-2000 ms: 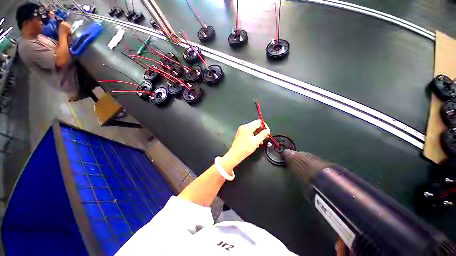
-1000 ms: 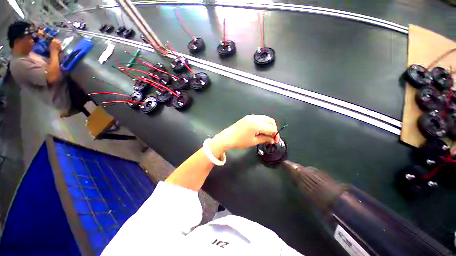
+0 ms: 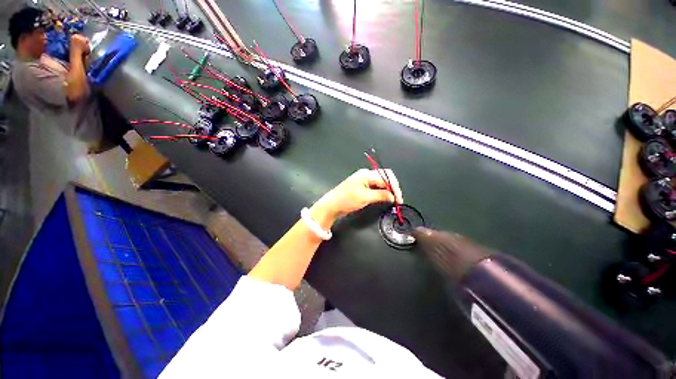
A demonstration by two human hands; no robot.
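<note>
A round black wired unit (image 3: 401,228) lies on the dark green bench in front of me. Its red lead wires (image 3: 380,172) rise from the disc. My left hand (image 3: 365,191) pinches these wires just above the unit, with the wire ends showing past the fingers. The hot-air gun (image 3: 534,311) comes in from the lower right, its brownish nozzle pointing at the unit and close to its right side. My right hand is not visible.
Grouped units (image 3: 244,118) with red wires lie at the left. Three spaced units stand beyond the white strips (image 3: 459,141). More units lie at right, some on a cardboard sheet (image 3: 628,178). A blue bin (image 3: 163,289) is at lower left; a seated person (image 3: 52,81) is at upper left.
My left hand's grip on the wires has shifted and the wire ends now stand up again. The gun nozzle is closer to the unit than one second ago. The camera view has shifted.
</note>
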